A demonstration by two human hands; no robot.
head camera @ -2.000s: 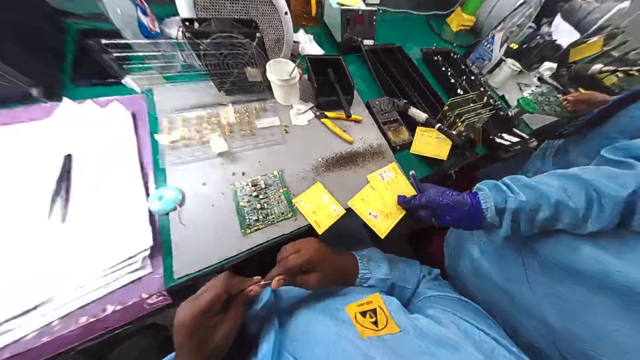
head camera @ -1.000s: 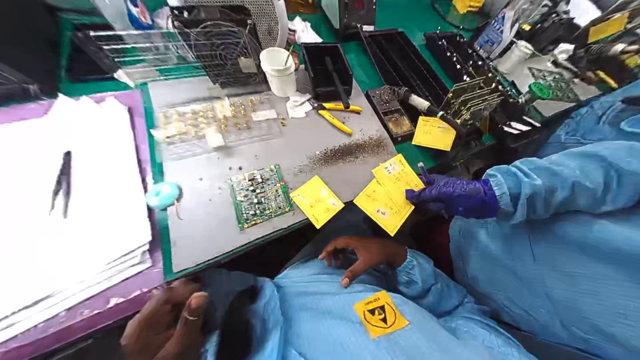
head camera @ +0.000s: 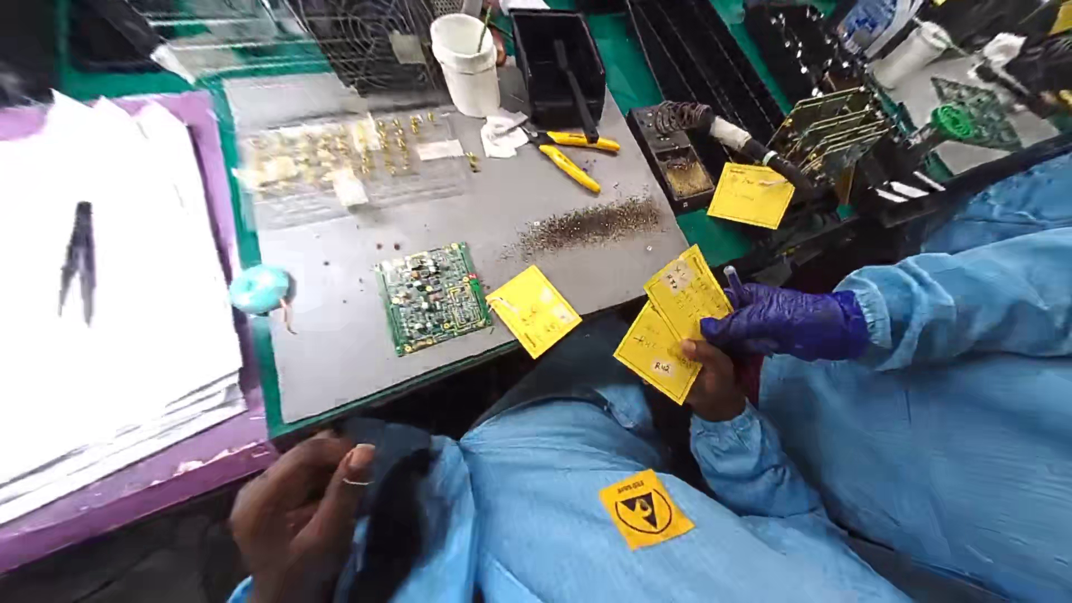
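Note:
My right hand [head camera: 716, 381] pinches the lower edge of a yellow tag [head camera: 657, 356] bearing writing. A co-worker's purple-gloved hand [head camera: 783, 320] grips a second yellow tag [head camera: 687, 289] that overlaps it, along with a pen. Low at the left, my left hand [head camera: 297, 511] is raised off the bench with its fingers curled; whether something thin lies at the thumb is unclear. A populated green circuit board [head camera: 435, 297] lies on the grey mat, with another yellow tag [head camera: 534, 311] beside its right edge.
Yellow-handled cutters [head camera: 578, 159], a white cup [head camera: 466, 67], a black bin [head camera: 557, 67] and a soldering iron stand [head camera: 674, 159] sit at the back. Small loose parts [head camera: 590, 226] are scattered on the mat. Paper sheets [head camera: 126, 293] with black tweezers [head camera: 79, 264] lie left, near a turquoise round object [head camera: 261, 289].
My hands were together two seconds ago and have since parted. My right hand has moved right and taken hold of the lower yellow tag, which was in the co-worker's gloved hand.

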